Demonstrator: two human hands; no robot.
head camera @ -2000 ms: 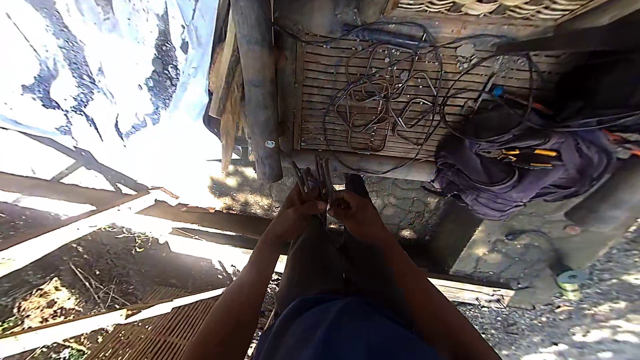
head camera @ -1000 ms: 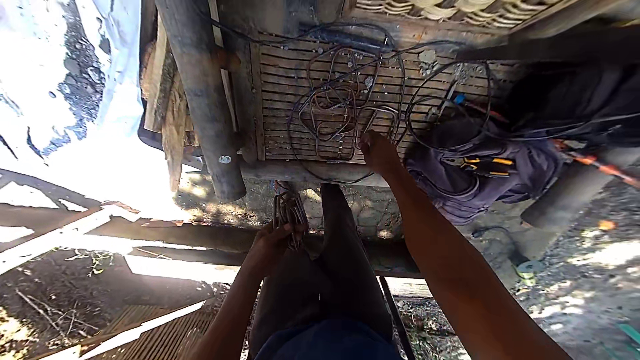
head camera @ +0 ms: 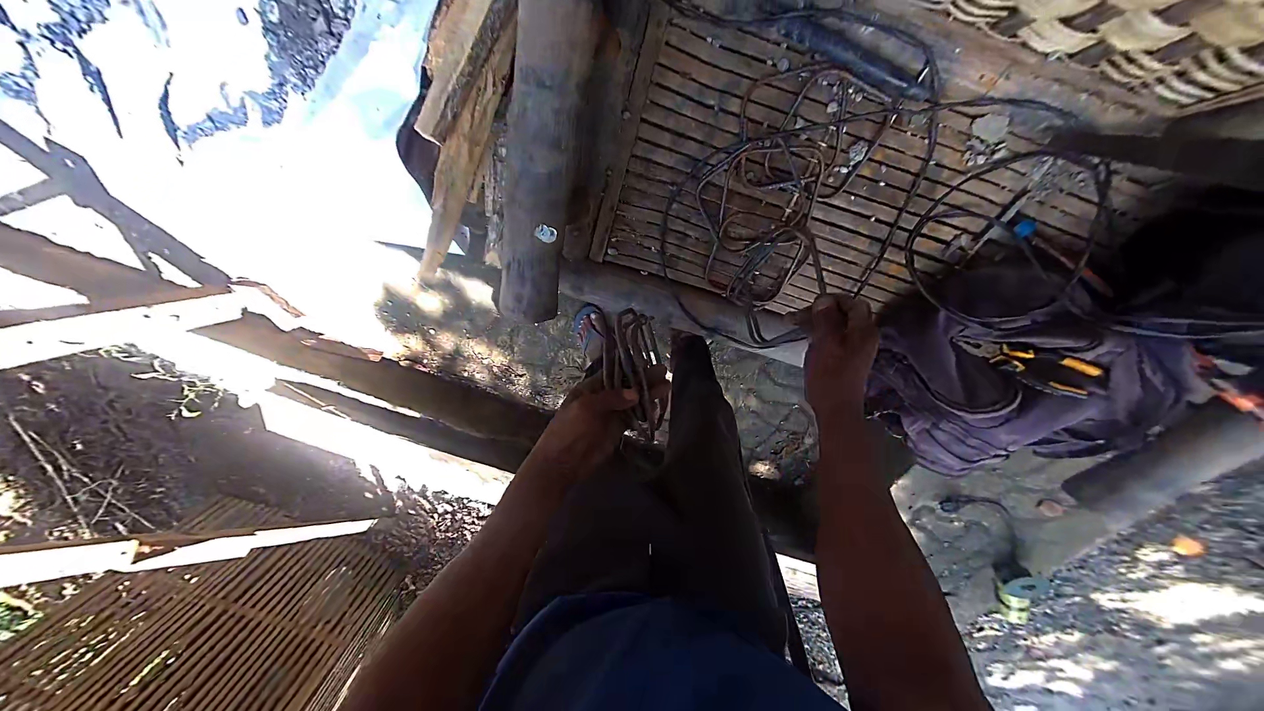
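Observation:
My left hand (head camera: 592, 420) is closed around a small bundle of looped wire (head camera: 632, 360), held in front of my legs. My right hand (head camera: 839, 331) is closed on a strand of the tangled wire (head camera: 780, 188) at the front edge of a slatted bamboo platform (head camera: 662, 148). Thin brown and dark loops of that tangle spread over the slats. To the right of my right hand lies a dark purple cloth (head camera: 1037, 405), with yellow-and-black handled pliers (head camera: 1052, 365) on it.
A thick wooden post (head camera: 538, 128) stands left of the platform, with split wood pieces (head camera: 464, 128) beside it. Woven basketry (head camera: 1136, 39) is at the top right. Wooden beams (head camera: 395, 380) cross at the left. A roll of tape or cord (head camera: 1022, 592) lies on the ground at lower right.
Two seconds ago both my hands were together at the bundle. My right hand has moved to the platform's wire and now draws a strand toward the front edge. My left hand still holds the bundle.

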